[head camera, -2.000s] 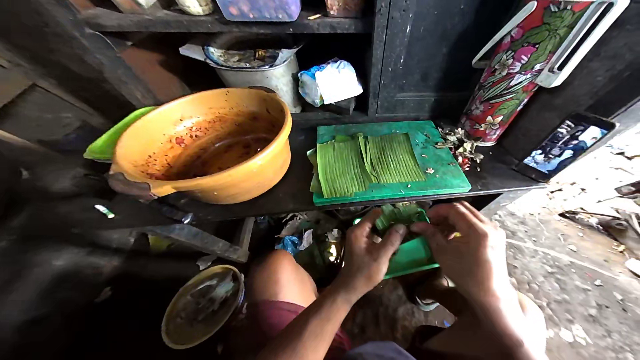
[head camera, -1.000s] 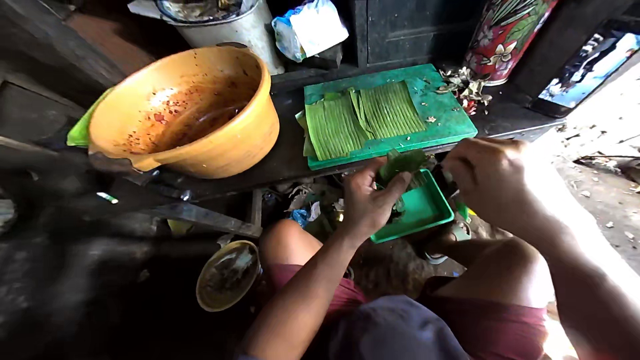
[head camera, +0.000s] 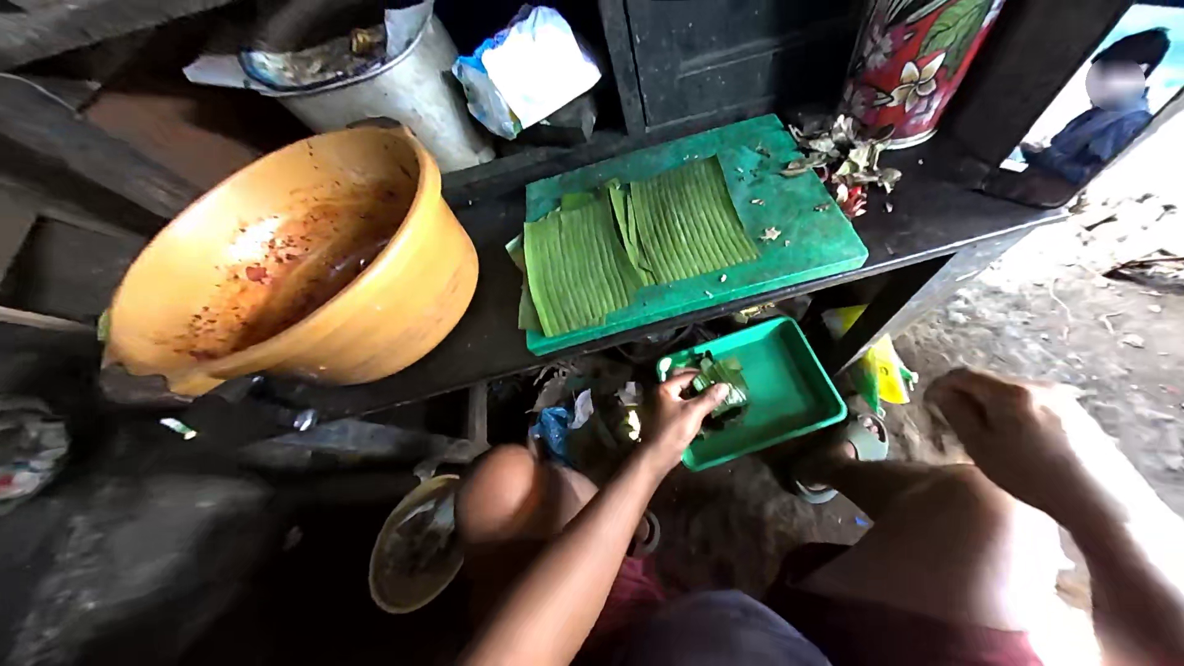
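Note:
My left hand (head camera: 683, 412) grips a small folded banana-leaf packet (head camera: 723, 381) between thumb and fingers, at the left side of a green plastic tray (head camera: 786, 384). Something dark lies in the tray beside the packet. Out to the right of the tray, my right hand (head camera: 985, 412) hangs above my knee with its fingers curled; what is inside them is hidden. Flat pieces of banana leaf (head camera: 578, 268) lie on a green cutting board (head camera: 805, 222) on the dark wooden bench, beyond the tray.
A stained orange plastic basin (head camera: 398, 296) stands on the bench at left. Behind are a metal pot (head camera: 407, 102) and a white and blue packet (head camera: 536, 69). A floral red flask (head camera: 911, 74), dry peelings (head camera: 856, 162) and a phone (head camera: 1091, 102) are at right; a round container (head camera: 416, 546) sits below.
My right hand has moved away from my left hand and the tray, out to the right. The leaf in my left hand now shows as a compact packet. The view has shifted.

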